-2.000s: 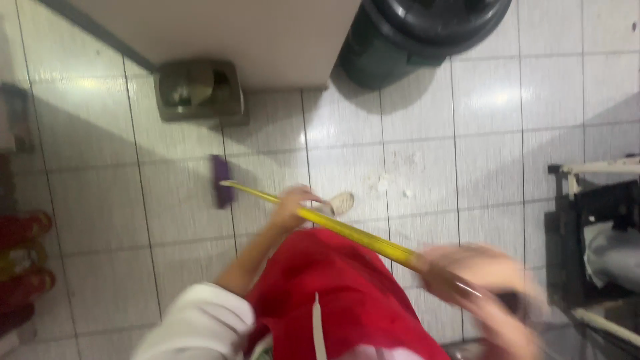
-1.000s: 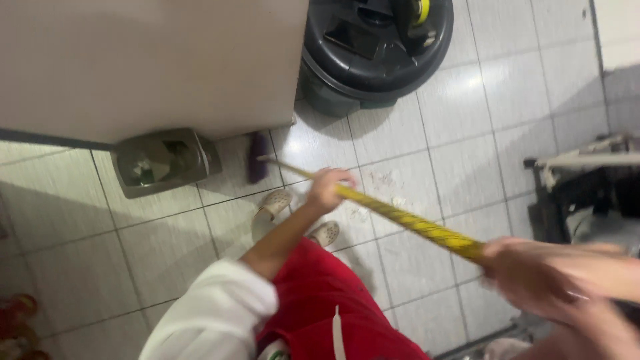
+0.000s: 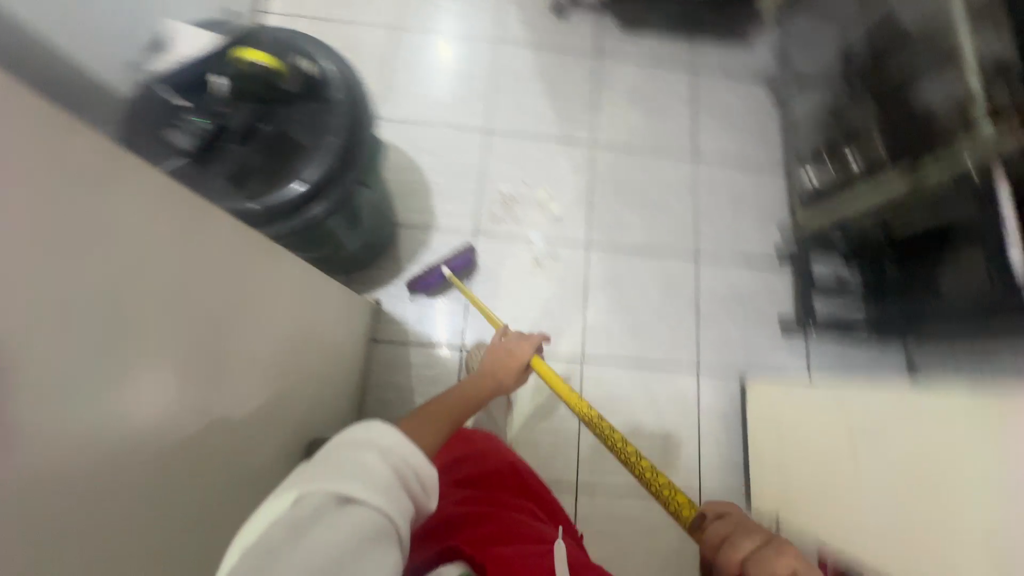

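A broom with a purple head [image 3: 442, 270] and a yellow patterned handle [image 3: 616, 442] slants across the view, its head down on the tiled floor. My left hand [image 3: 510, 362] is closed around the lower part of the handle. At the lower right, my right hand [image 3: 752, 544] grips the upper end, partly cut off by the frame edge. Pale scraps of debris [image 3: 526, 204] lie on the tiles beyond the broom head, to its right. One of my shoes [image 3: 475, 358] shows partly behind my left hand.
A dark lidded bin [image 3: 352, 200] with things on its lid stands at the upper left. A beige panel [image 3: 184, 360] fills the left side. At the right are a blurred dark rack [image 3: 896, 192] and a pale flat surface [image 3: 888, 472].
The broom head has moved away from beside the small open bin and is now near the large bin. Both hands have kept their hold on the handle. The view has swung right.
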